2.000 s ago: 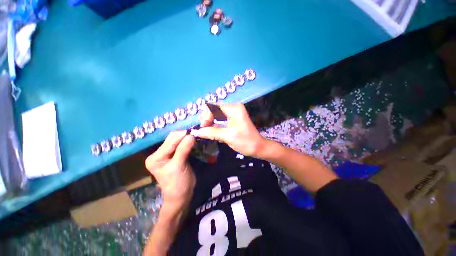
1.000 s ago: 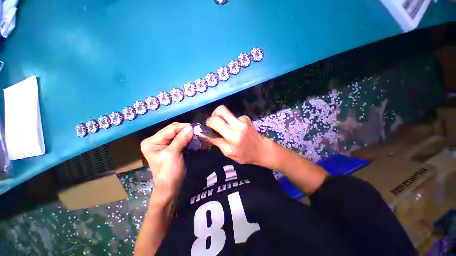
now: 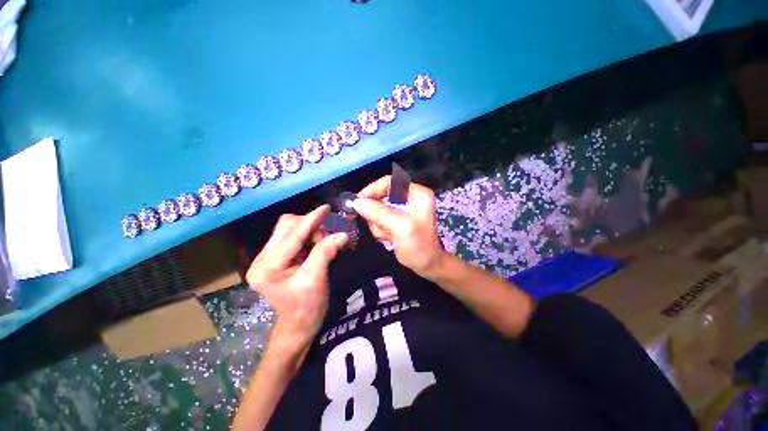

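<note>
My left hand (image 3: 290, 268) pinches a dark round piece with a scalloped edge (image 3: 341, 227) between thumb and fingers. My right hand (image 3: 408, 226) pinches a small dark disc with a white spot (image 3: 344, 202), just above that piece; whether the two touch is unclear. A dark flat strip, possibly a knife or tweezers (image 3: 399, 183), sticks up from my right hand. Both hands are above my lap, in front of the table edge. A slanting row of silver sparkling ornaments (image 3: 290, 160) lies on the teal table (image 3: 210, 76).
White paper (image 3: 38, 210) lies at the table's left. A white tray corner (image 3: 684, 17) is at the upper right. Below are white bits (image 3: 497, 219) on the floor, a flat blue item (image 3: 568, 276) and cardboard (image 3: 160, 327). A dark bit shows at the table's top edge.
My fingertips have parted, showing the dark scalloped piece and the small disc separately. The dark strip now stands upright from my right hand. The view has shifted slightly.
</note>
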